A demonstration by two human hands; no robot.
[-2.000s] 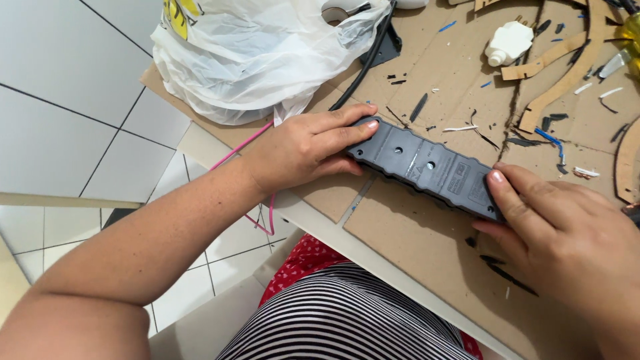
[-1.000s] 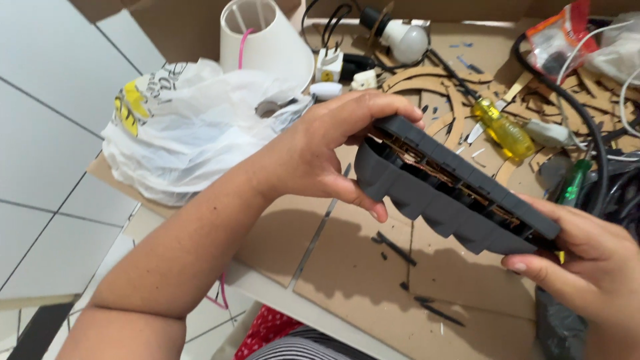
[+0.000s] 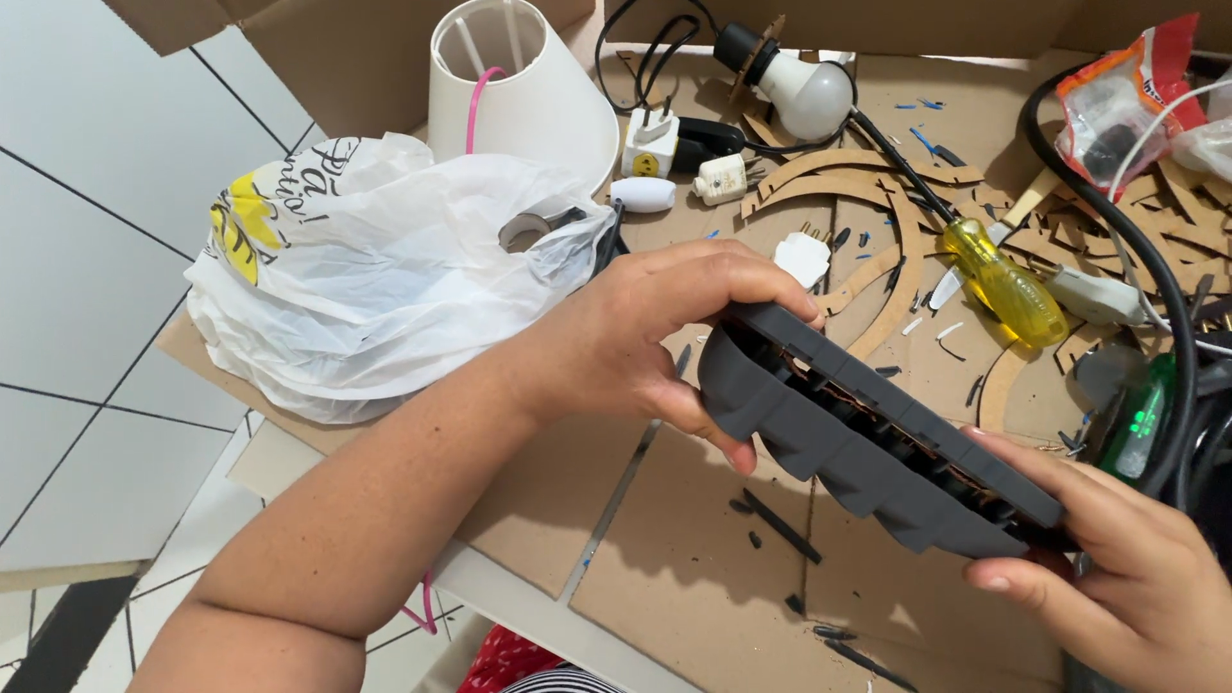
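Note:
Both hands hold a dark grey plastic power strip housing (image 3: pixel 866 452) up over the cardboard-covered table. Its two halves stand slightly apart along the side that faces me, and copper-coloured strips show in the gap. My left hand (image 3: pixel 674 327) grips the upper left end, fingers on top and thumb below. At the lower right end, my right hand (image 3: pixel 1107 558) has its fingers on the upper half and its thumb beneath. Dark plastic slivers (image 3: pixel 782 525) lie on the cardboard below the housing.
A white plastic bag (image 3: pixel 385 279) and a lampshade (image 3: pixel 525 87) stand at the left. Behind the housing are a light bulb in a socket (image 3: pixel 804 91), white plugs (image 3: pixel 802 258), a yellow-handled screwdriver (image 3: pixel 1006 289) and curved wooden pieces (image 3: pixel 895 231). A black cable (image 3: pixel 1145 221) loops at the right.
Two seconds ago the housing's flat, holed face was toward me; now its open side seam shows. Both hands have kept hold of it. The view has shifted to take in more of the table.

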